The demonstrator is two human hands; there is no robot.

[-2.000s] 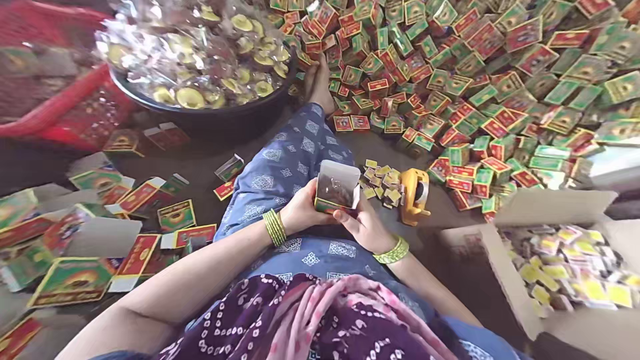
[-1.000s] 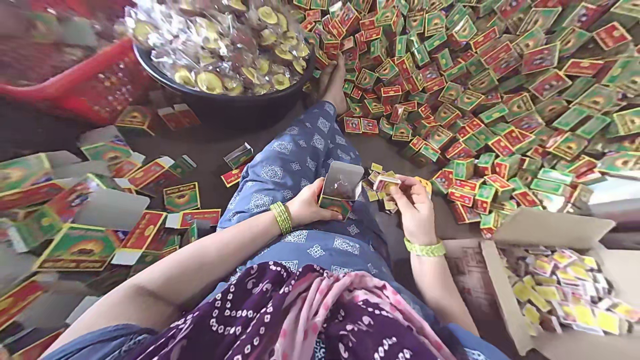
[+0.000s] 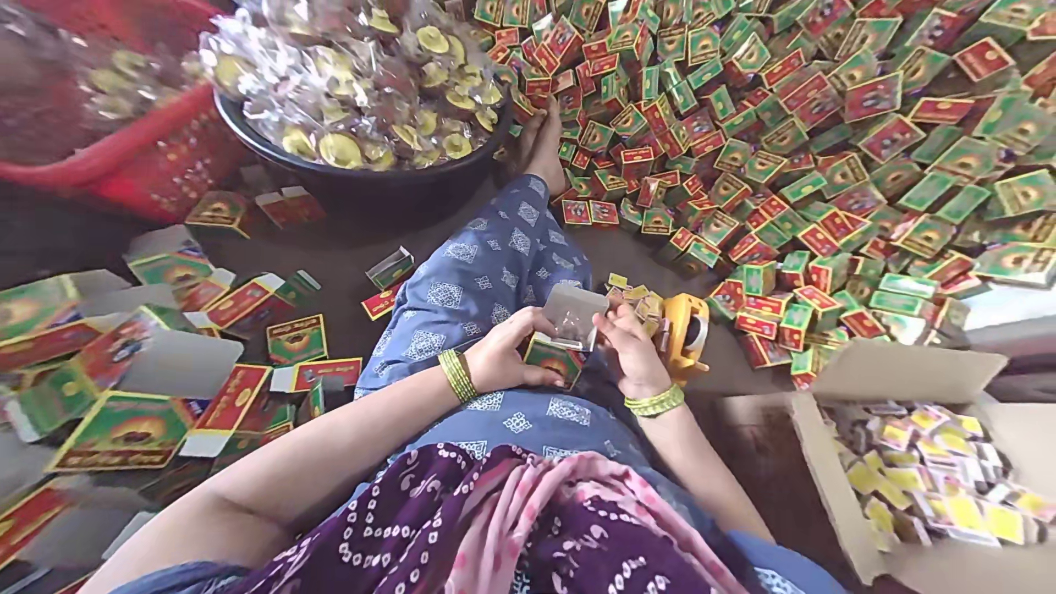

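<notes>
My left hand (image 3: 507, 355) holds a small printed cardboard box (image 3: 554, 359) over my lap; its pale flap stands up and its front is green and red. The fingers of my right hand (image 3: 631, 346) touch the right edge of that flap; whether they hold anything else is hidden. Just beyond the right hand lie small yellow-and-white packets (image 3: 631, 293) on the floor. Beside them, to the right, is a yellow tape dispenser (image 3: 686, 330).
Open boxes (image 3: 124, 429) lie scattered at the left. A black tub (image 3: 355, 173) of clear-wrapped yellow items stands ahead, beside a red basket (image 3: 190, 132). Many closed boxes (image 3: 759, 165) cover the floor ahead right. An open carton (image 3: 833, 487) of small packets stands at the right.
My right hand, which held a small packet to the right of the box a second ago, has moved left to the box's flap. My left hand still holds the box.
</notes>
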